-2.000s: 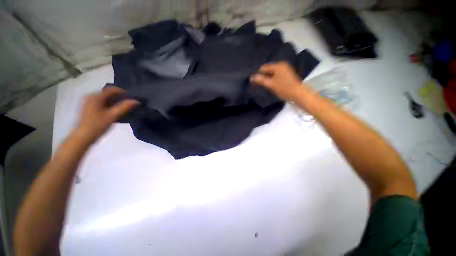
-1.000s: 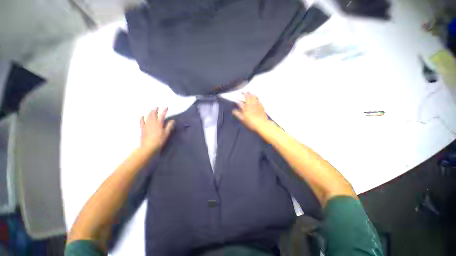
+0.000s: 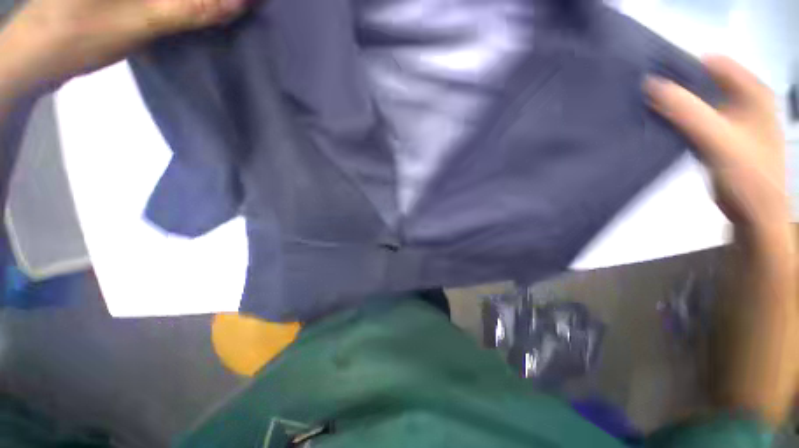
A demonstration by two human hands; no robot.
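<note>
A dark navy suit jacket [image 3: 342, 166] is held up close in front of me, its lower part at the table's near edge. Its pale grey lining [image 3: 438, 87] shows between the fronts, and a small fastening shows where they meet. My left hand [image 3: 188, 13], cut off by the top edge, grips the jacket at the upper left. My right hand [image 3: 731, 127] holds the jacket's upper right side between thumb and fingers. The picture is blurred.
The white table [image 3: 109, 175] shows on both sides of the jacket. Below its edge are my green clothing [image 3: 394, 376], a round orange thing [image 3: 250, 343] and shiny dark plastic-like items [image 3: 543, 337] on the floor. A grey panel [image 3: 44, 201] stands at the left.
The jacket, flat on the table a second ago, is now raised towards me in both hands. The view has tipped down towards my body, and the dark pile has left the picture.
</note>
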